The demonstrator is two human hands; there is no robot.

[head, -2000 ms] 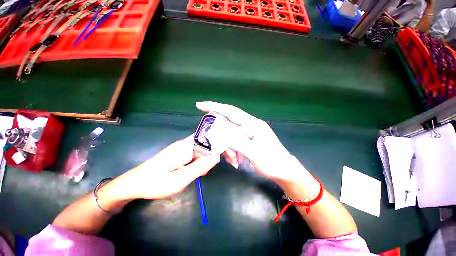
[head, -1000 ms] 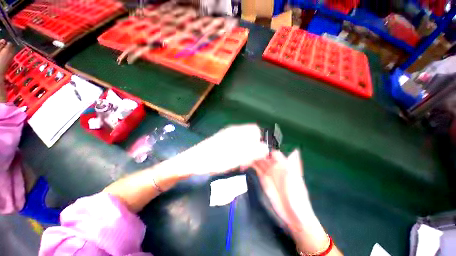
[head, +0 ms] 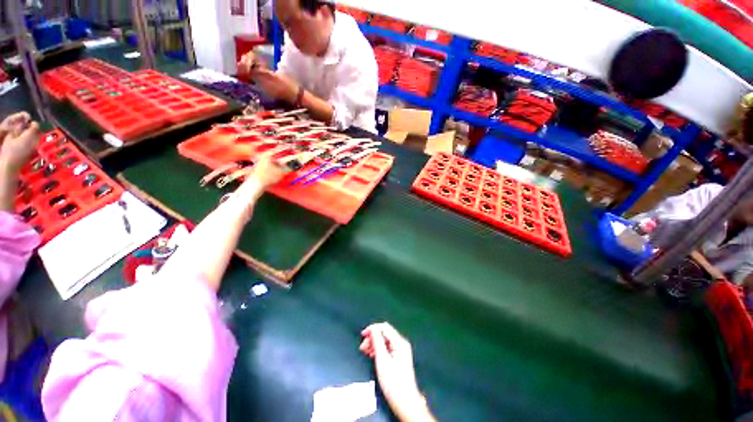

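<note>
My left hand [head: 266, 171] reaches far forward over the red-orange tray [head: 330, 198], at the near side of the strapped watches [head: 318, 142] lying across it. The fingers are small and overlap the straps, so I cannot tell whether they hold a watch. Blue sticks [head: 320, 171] lie on the tray beside that hand. My right hand [head: 386, 350] is low over the green bench, fingers curled in, with nothing seen in them. A white cloth [head: 344, 401] lies on the bench left of my right wrist, cut by the bottom edge.
A red tray of round-holed pockets [head: 495, 198] stands at the back. A wood-edged board [head: 285, 272] is under the watch tray. A red bin [head: 149, 260], bottle [head: 258, 290] and papers [head: 95, 247] are left. A person [head: 330, 66] sits across; another's hand [head: 18, 136] is far left.
The view has swung up and left. My hands have parted: the left has moved forward to the tray, the right stays low over the bench. The watch formerly between them no longer shows there.
</note>
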